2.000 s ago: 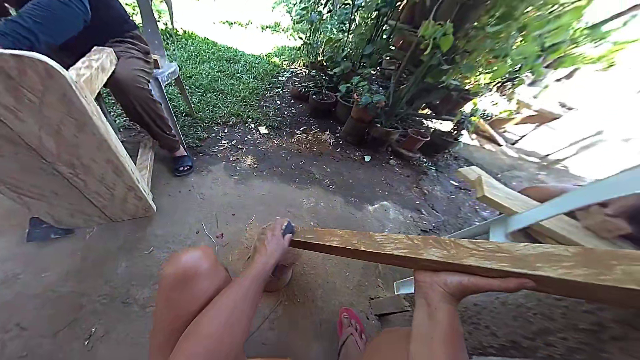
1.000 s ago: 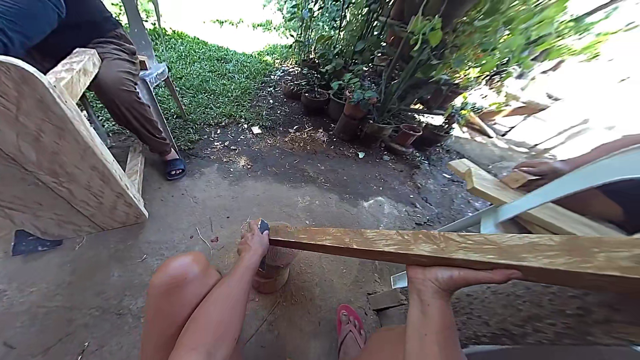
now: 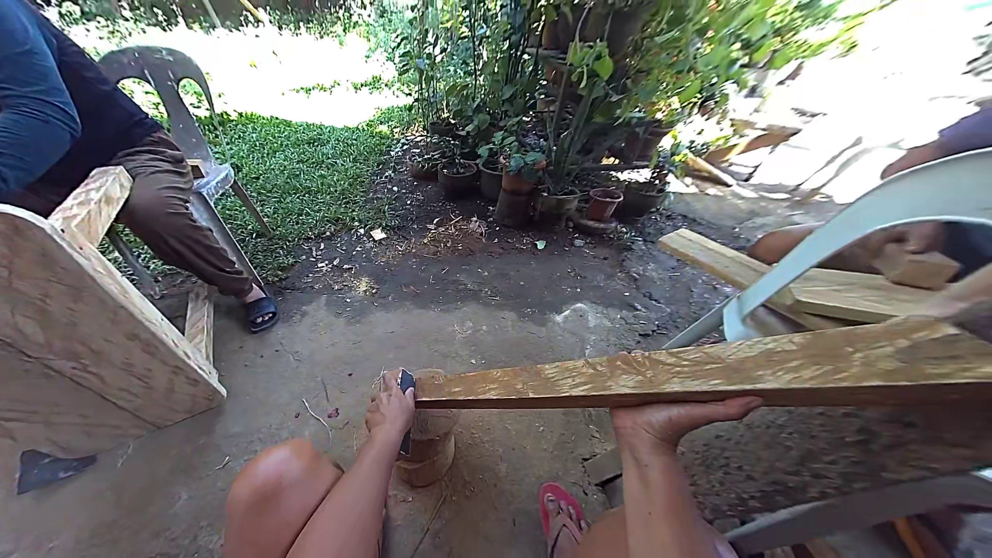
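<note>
A long wooden beam with a mottled face runs from the middle of the view to the right edge. At its left end, my left hand holds a small dark block, perhaps a sanding block, against the end of the wood. My right hand supports the beam from underneath, palm up, its thumb stretched along the lower edge. Below the beam's left end, a round wooden or clay object stands on the concrete, partly hidden by the beam and my left hand.
At left a person in dark trousers sits behind a large plywood panel. A pale plastic chair stands at right, near lumber and another person's hand on a wood block. Potted plants line the soil ahead.
The other person's hand at right, with a wood block, has come into view since the first frame. My hands remain at the beam, the left one still at its end.
</note>
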